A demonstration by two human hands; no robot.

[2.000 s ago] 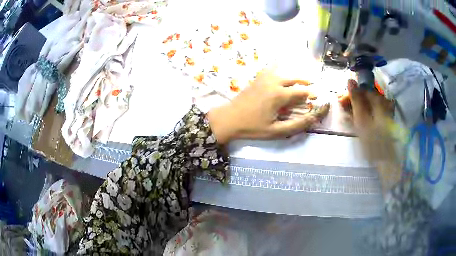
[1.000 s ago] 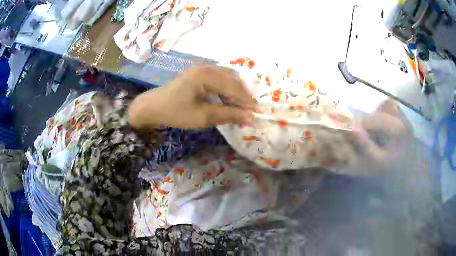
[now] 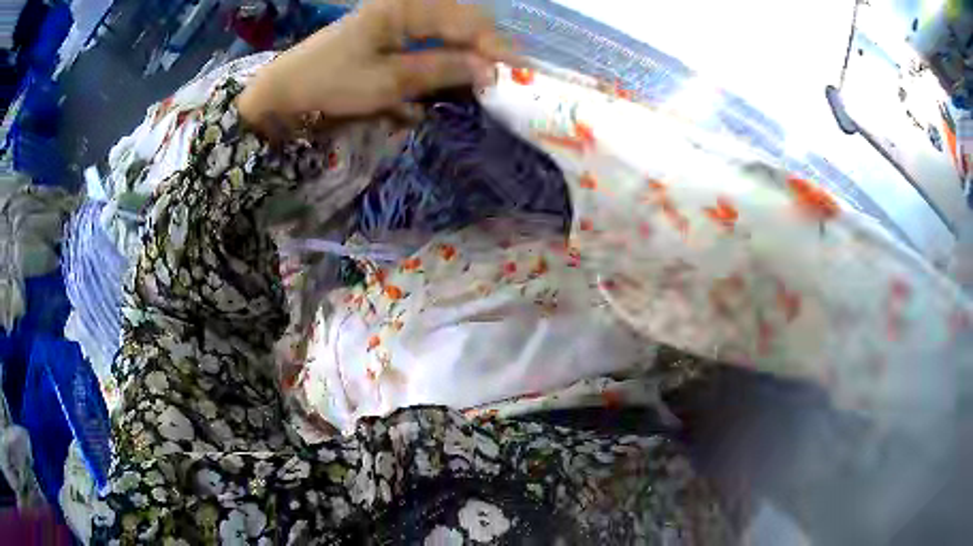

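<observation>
A white floral fabric panel (image 3: 683, 213) with orange-red flowers stretches from the top middle to the right edge, above my lap. My left hand (image 3: 400, 64) pinches its upper left corner between thumb and fingers. My right hand cannot be made out; the right side, where the panel runs out, is blurred. Another floral garment piece (image 3: 459, 331), with plain whitish areas, lies folded on my lap below the panel.
Crinkled purple-grey fabric strips (image 3: 469, 165) lie behind the lap work. A pale lavender hank of cords (image 3: 94, 272) hangs at the left, near a blue plastic crate (image 3: 69, 411). The white machine table (image 3: 736, 43) with its ruler edge is at the top right.
The view has turned down and left towards the lap. My left hand has moved up in the picture with the panel's corner. The panel is spread wider to the right, and my right hand is no longer discernible.
</observation>
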